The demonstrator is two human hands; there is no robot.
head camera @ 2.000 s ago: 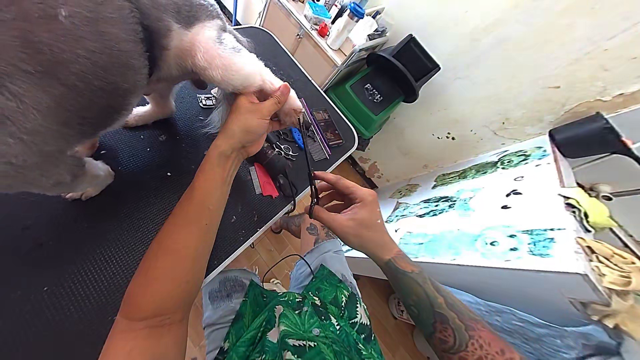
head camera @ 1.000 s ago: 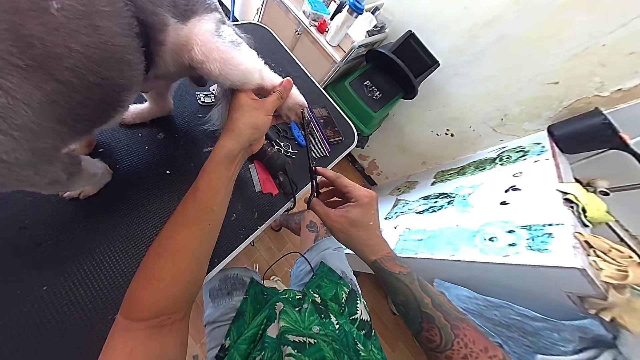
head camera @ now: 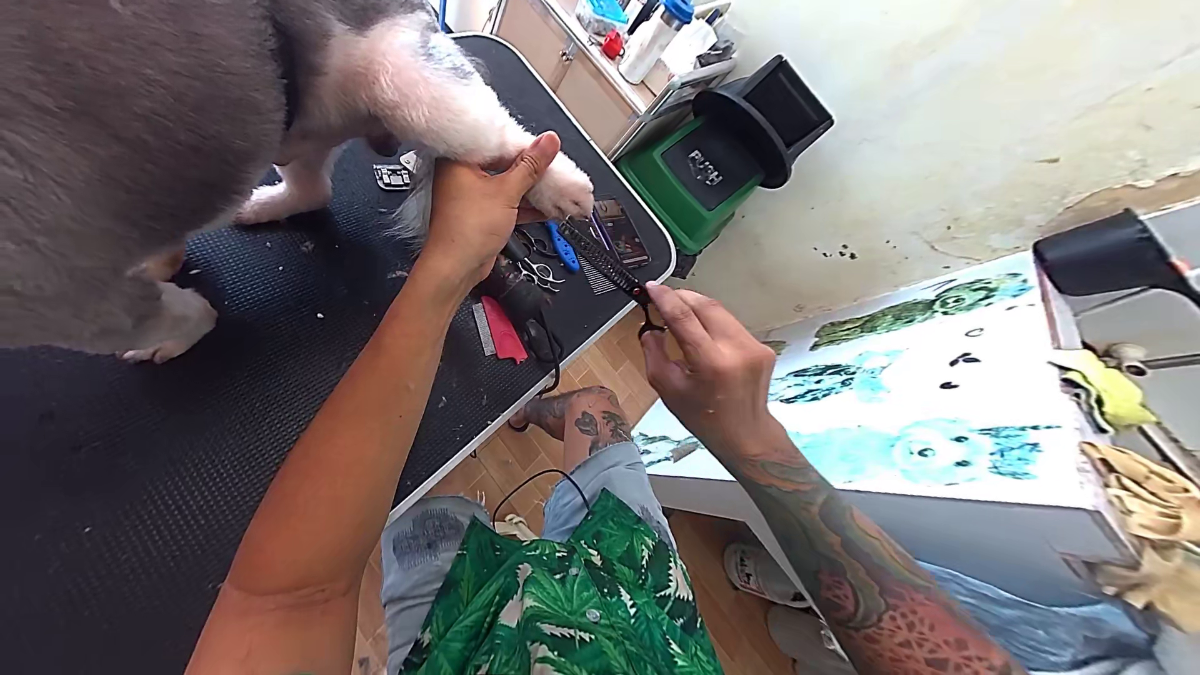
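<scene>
A grey and white dog (head camera: 131,141) stands on the black textured grooming table (head camera: 309,394). My left hand (head camera: 483,211) is closed round the lower part of its raised white leg (head camera: 441,98), thumb on top, near the paw (head camera: 562,190). My right hand (head camera: 703,361) holds black thinning shears (head camera: 605,262) by the finger rings. Their toothed blade points up and left, its tip close under the paw. Whether it touches fur, I cannot tell. Below my left hand lie black clippers (head camera: 516,292), silver scissors (head camera: 538,272), a blue-handled tool (head camera: 563,247) and a red comb-like tool (head camera: 503,330).
A phone-like dark object (head camera: 626,234) lies by the table's right edge. Beyond that edge stands a green bin with a black lid (head camera: 694,178). A cabinet (head camera: 572,66) carries bottles at the top. On the right is a white unit with dog pictures (head camera: 900,403), a black object (head camera: 1106,253) and cloths.
My right hand has turned the shears: they pointed nearly straight up before and now lean up and left under the paw. My left hand keeps its hold on the leg.
</scene>
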